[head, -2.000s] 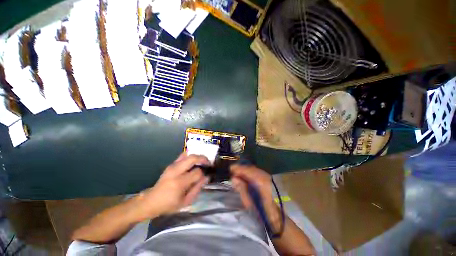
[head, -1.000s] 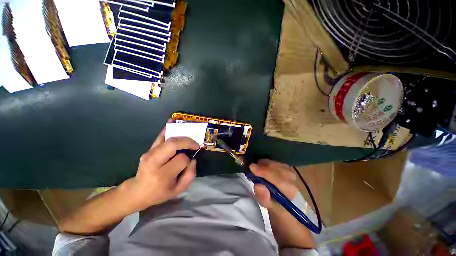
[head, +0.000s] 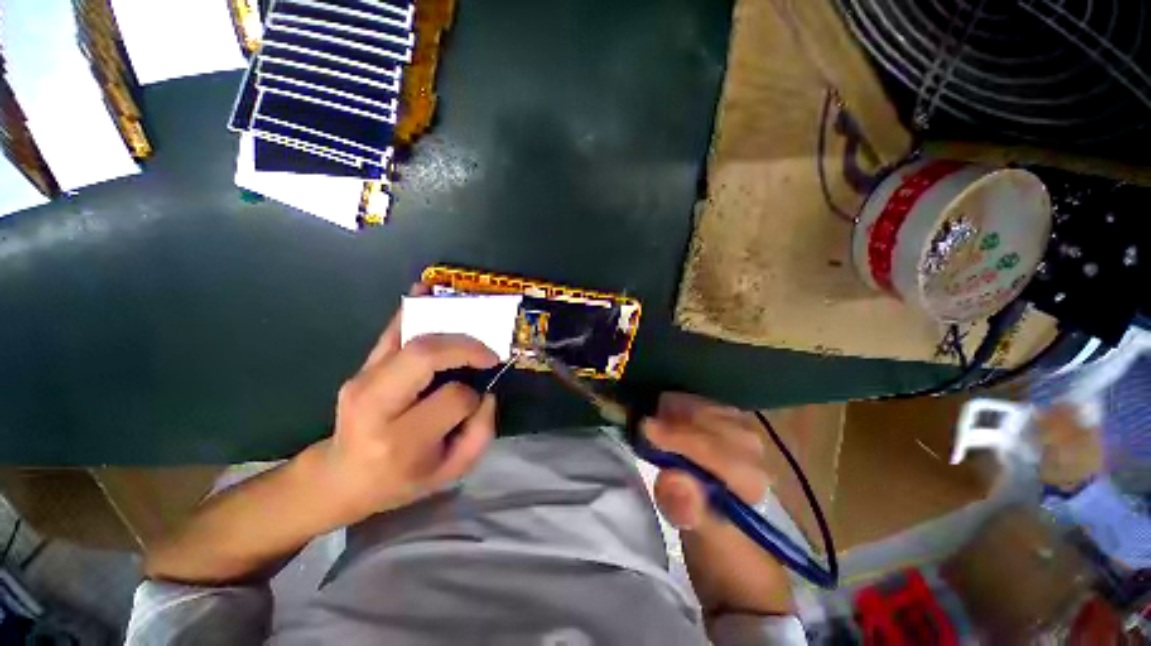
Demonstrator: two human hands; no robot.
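Note:
An orange-edged phone board (head: 593,331) lies on the dark green mat in front of me. A white-backed LCD module (head: 461,323) lies over its left part, with its orange flex tail (head: 531,331) near the middle of the board. My left hand (head: 410,410) presses on the module's lower edge and holds a thin solder wire (head: 502,374) that points at the tail. My right hand (head: 707,457) grips the dark blue soldering iron (head: 757,536). The iron's tip is at the flex tail; exact contact cannot be told.
Fanned LCD stacks (head: 331,95) lie at the upper left. A white tub with a red band (head: 953,237) stands on the cardboard mat (head: 757,271) at the right, below a black fan (head: 1010,63). The iron's black cord (head: 808,486) loops at the right.
Since the earliest frame, the view has moved closer, the module lies flatter on the board, and the iron's tip has come to the tail. Since one second ago, little has changed at the work.

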